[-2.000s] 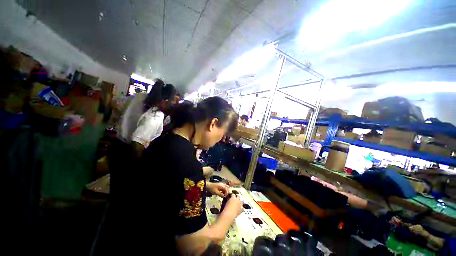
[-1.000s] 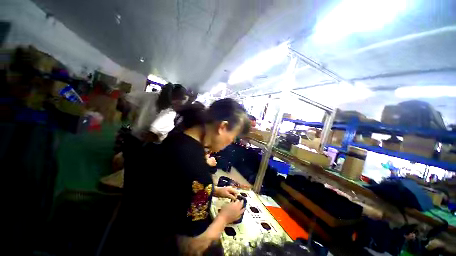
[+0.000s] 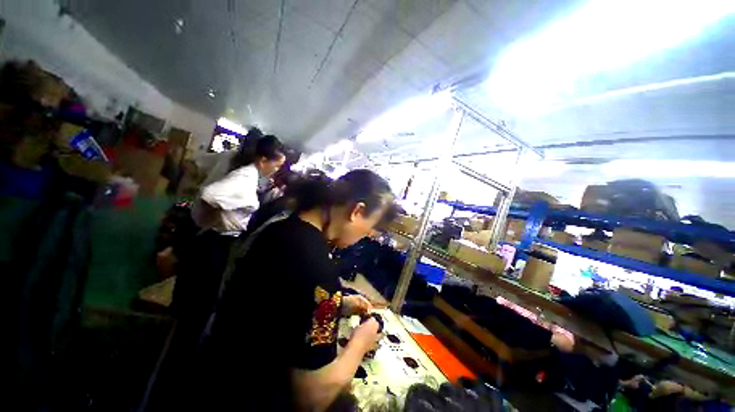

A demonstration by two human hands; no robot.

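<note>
Neither of my hands can be made out. Nearest in front, at the bottom edge, is a blurred cluster of dark rounded cups [image 3: 442,397]. Beyond it lies a cream printed card sheet [image 3: 396,372] with dark oval pictures, beside a bright orange card sheet [image 3: 442,357]. A neighbour in a black top holds a small dark part [image 3: 374,323] in both hands above the cream sheet; the fingers hide much of it.
The neighbour [image 3: 270,298] stands close at left, with a person in white [image 3: 234,201] behind. A metal frame post [image 3: 417,233] rises behind the bench. Brown-edged trays of dark parts [image 3: 496,323] lie at right, below blue shelving [image 3: 637,224] with boxes.
The view has swung slightly right and back. The person in white shows more clearly. The neighbour's hands stay at the dark part, with small shifts.
</note>
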